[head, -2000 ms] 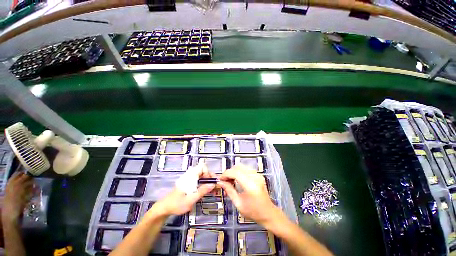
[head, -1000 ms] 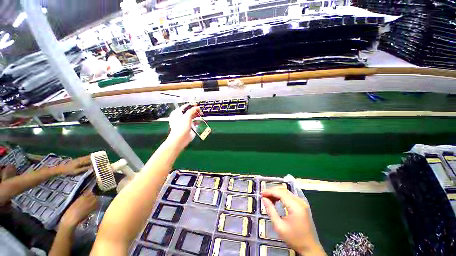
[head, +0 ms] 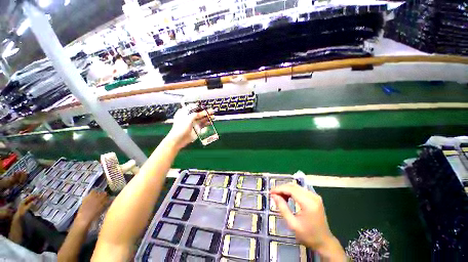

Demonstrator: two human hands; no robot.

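My left hand (head: 186, 125) is raised over the green conveyor belt, shut on the upper end of a phone frame (head: 209, 134) with a gold lower end. White covering shows on its back. My right hand (head: 304, 212) is over the right side of the blister tray (head: 205, 216), thumb and forefinger close together; whether a small part is between them I cannot tell. The tray holds phone frames, all-black at the left and gold-ended further right. One pocket near its middle left holds no frame. A glittering pile of small components (head: 368, 246) lies right of my right hand.
Stacked trays (head: 436, 189) stand at the right. A cream fan (head: 113, 171) is at the left. People's arms (head: 84, 220) work around another frame tray (head: 66, 192) at far left. A grey post (head: 87, 92) slants before the belt. A shelf (head: 318, 69) with dark stacks runs above.
My view has tilted up and left. My left hand has carried the phone frame from over the tray to above the belt. In the last second the frame has turned slightly. My right hand stays over the tray's right.
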